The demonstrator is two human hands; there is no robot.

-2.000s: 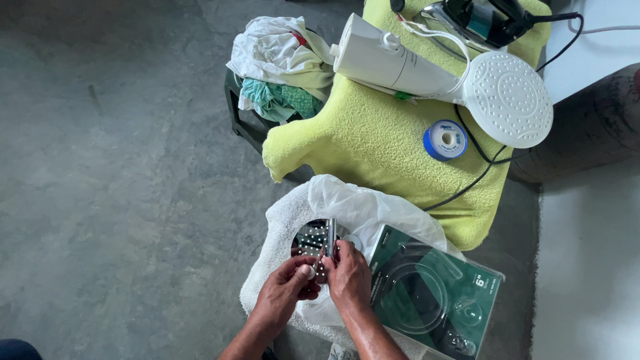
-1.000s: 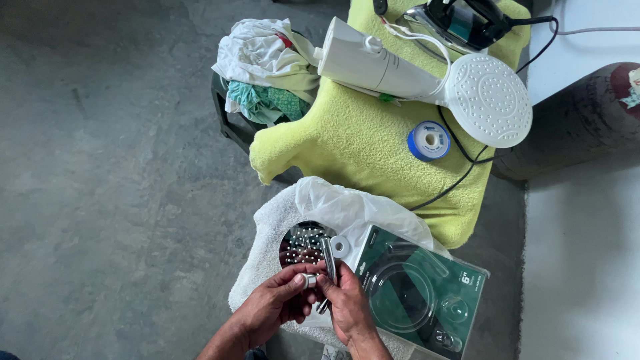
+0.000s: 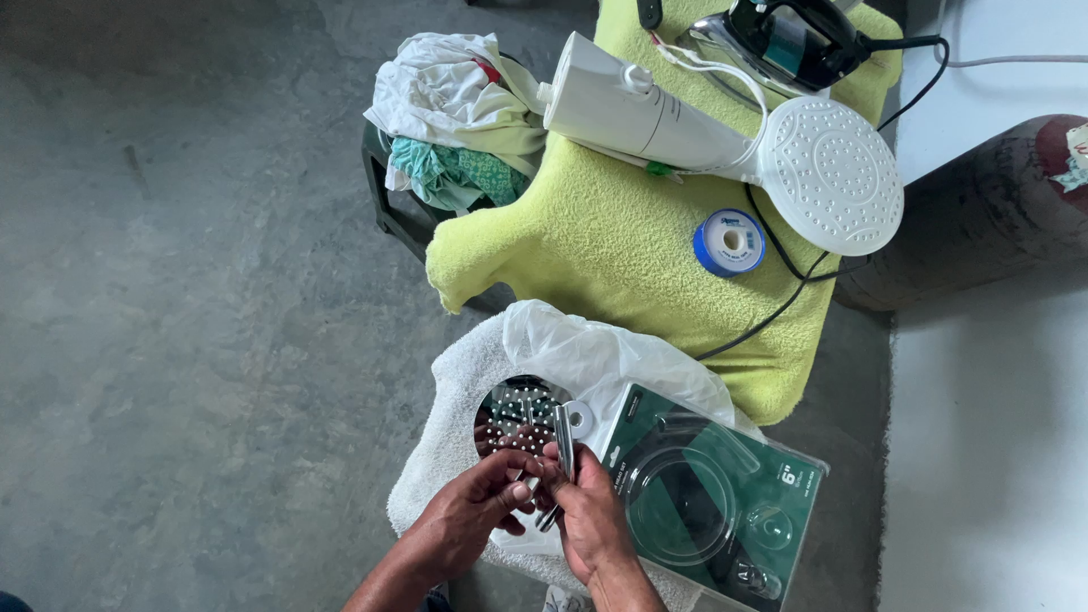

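Observation:
My right hand is closed around a chrome shower arm, held near upright in the view. The fingers of my left hand pinch at the arm's side, on a small pale piece that they mostly hide. Just beyond lies a round chrome shower head with white nozzles, mirroring my fingers. A small white ring-shaped spool sits beside it. To the right of my hands is a green blister package with clear moulded plastic. A white towel and a thin plastic bag lie beneath these things.
A yellow towel covers a surface holding a white electric shower heater, a blue spool of thread seal tape and a clothes iron. Bundled cloths rest on a dark stool. A gas cylinder stands by the wall.
Both hands stay together over the white towel, the shower arm still in the right. The left fingers have shifted around the small piece. The view has moved slightly.

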